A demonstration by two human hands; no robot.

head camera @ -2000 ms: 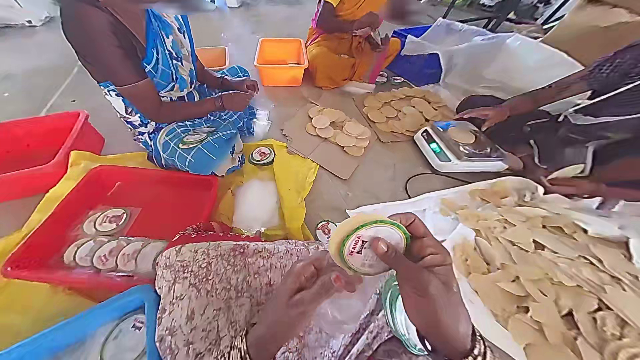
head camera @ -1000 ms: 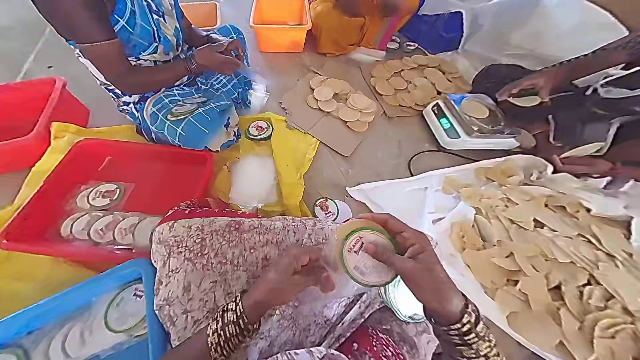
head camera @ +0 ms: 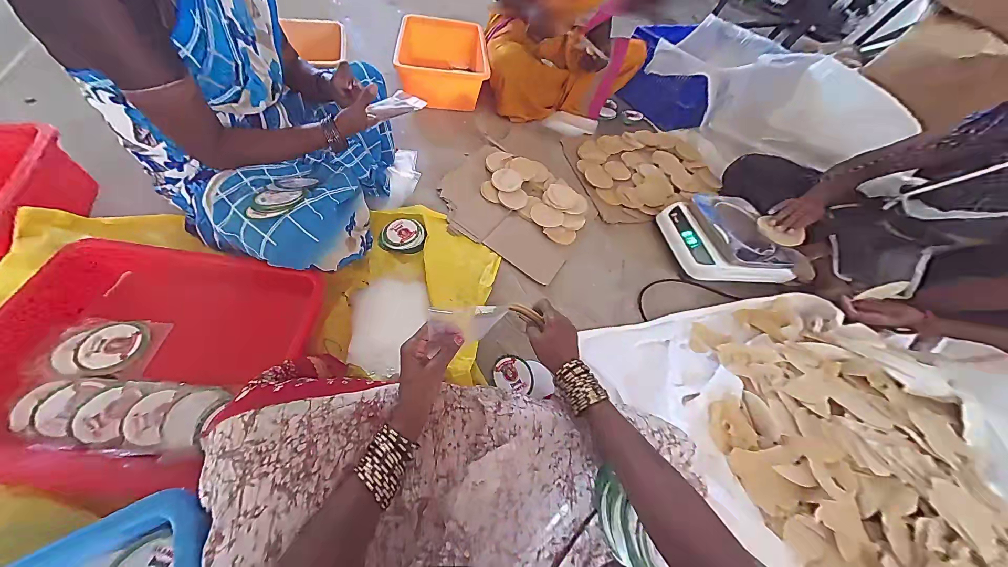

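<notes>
My left hand [head camera: 425,366] pinches a clear plastic bag [head camera: 472,319] by its left end. At the bag's right end, my right hand [head camera: 551,339] grips a small stack of thin round discs [head camera: 526,315], seen edge-on. Whether the discs are inside the bag's mouth I cannot tell. Below them lie round printed labels [head camera: 516,374], close to my lap. A pile of clear plastic bags [head camera: 388,323] rests on a yellow sheet [head camera: 465,276], with another stack of round labels [head camera: 402,235] behind it. More labels [head camera: 622,520] lie partly under my right forearm.
A red tray [head camera: 205,307] holds packed discs at left, beside a blue crate [head camera: 169,512]. On the right, a white sheet [head camera: 638,346] carries heaped flat pieces [head camera: 858,441]. Behind it a co-worker's hand touches a disc at a digital scale [head camera: 732,268]. Other people sit ahead, near orange bins [head camera: 441,59].
Both hands have moved forward, away from my lap. The disc stack with its label, earlier facing me, is now edge-on beside a stretched bag. The co-worker at left now holds up a whitish packet.
</notes>
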